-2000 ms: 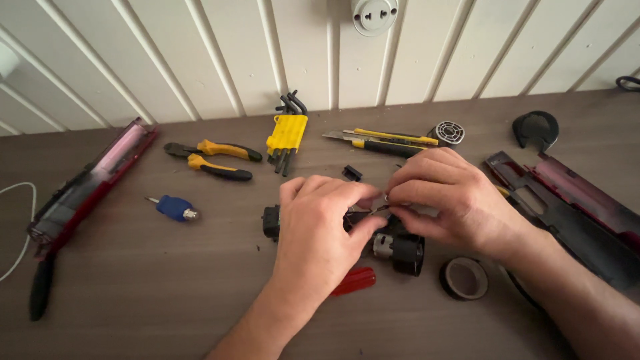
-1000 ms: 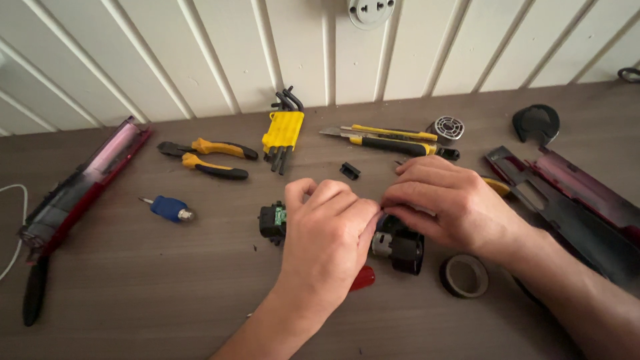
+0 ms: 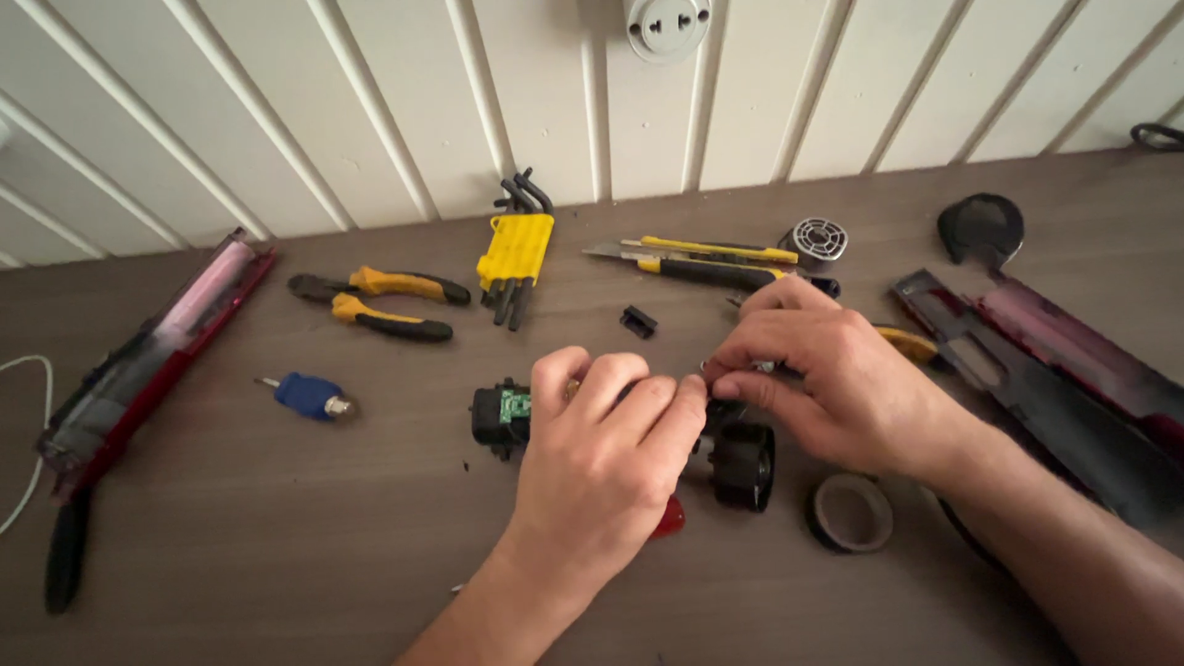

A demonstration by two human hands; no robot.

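Observation:
My left hand lies over the middle of a black plastic assembly that has a small green circuit board at its left end. The fingers cover most of it, and their grip is partly hidden. A black cylindrical part shows to the right of that hand. My right hand pinches something small and dark by the left fingertips; what it is cannot be told. Part of a red handle sticks out beneath the left hand.
Pliers, a blue stubby screwdriver, hex keys in a yellow holder and utility knives lie behind and left. A tape roll sits at right. Red and black housing parts lie far right, another housing far left.
The fingers of my left hand now spread further over the assembly. The right hand stays close to the same spot, its fingertips slightly apart from the left ones.

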